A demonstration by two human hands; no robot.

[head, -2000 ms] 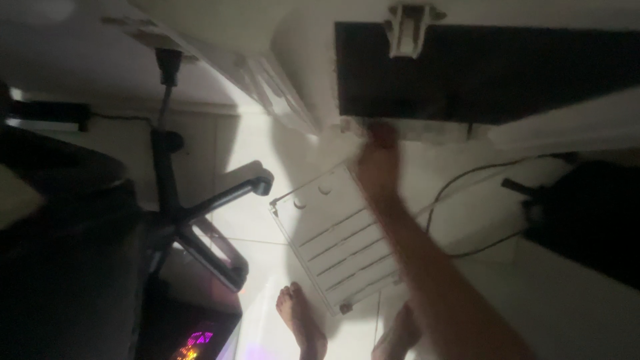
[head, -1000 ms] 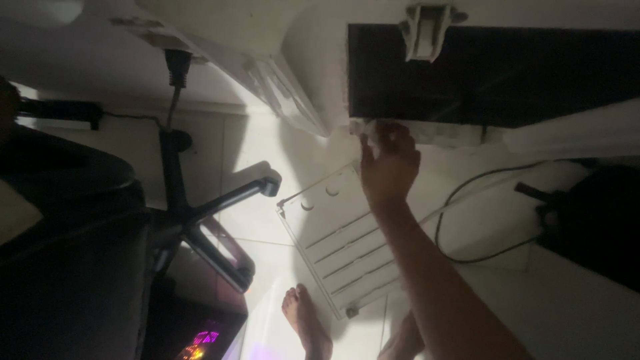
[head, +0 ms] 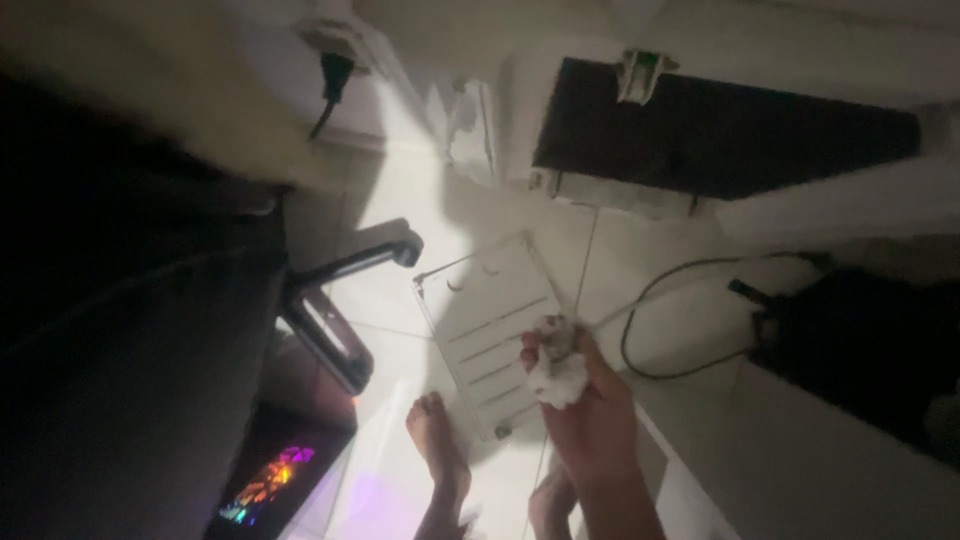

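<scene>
My right hand [head: 592, 405] is raised at the lower middle, palm up, its fingers curled around a crumpled white wad [head: 559, 371], perhaps tissue or cloth. Below it on the tiled floor lies a white slatted panel [head: 487, 322] with long slots and two curved cutouts; the hand hides part of its right side. Up at the right is a dark rectangular opening [head: 720, 127] in a white unit, with a pale bracket [head: 641, 75] at its upper edge. My left hand does not show.
A black chair base [head: 334, 337] stands left of the panel, near a dark case with coloured lights [head: 270, 480]. My bare feet [head: 435, 435] are at the bottom. A black bag-like object [head: 862, 352] and a looping cable [head: 630, 337] lie right. A black plug [head: 335, 75] is upper left.
My right hand has come back from the lower edge of the dark opening toward me and has turned palm up, showing the white wad. The view has shifted somewhat.
</scene>
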